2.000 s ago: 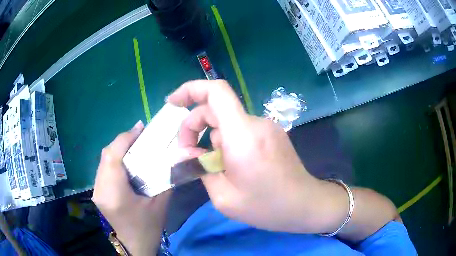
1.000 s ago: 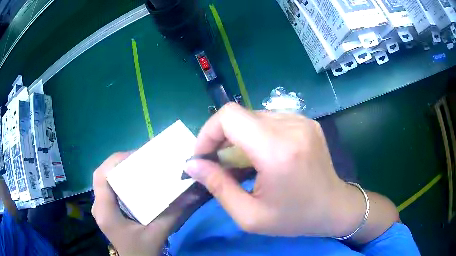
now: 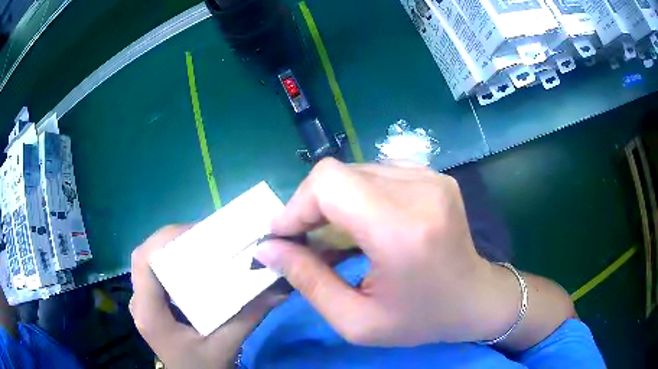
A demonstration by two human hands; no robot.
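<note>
A retail box [image 3: 209,270] is held above my lap with its plain white end panel facing up. My left hand [image 3: 160,303] grips it from the left and below. My right hand [image 3: 382,245] pinches a short scraper blade [image 3: 258,261] between thumb and forefinger. The dark blade tip is at the right part of the white panel, and a thin line shows on the panel beside it. The yellowish blade handle [image 3: 333,238] is mostly hidden in my right hand.
A black tool [image 3: 252,32] with a red switch lies ahead between yellow-green tape lines [image 3: 200,126]. Crumpled clear-white waste [image 3: 408,144] lies near the bench edge. Boxes with hang tabs stand right [image 3: 498,43] and left [image 3: 54,194]. A wooden frame [image 3: 642,216] is at far right.
The blade, earlier seen broad and flat across the box's near end, is now pinched with its tip on the panel's right part. The panel has turned more toward the camera; both hands have shifted slightly.
</note>
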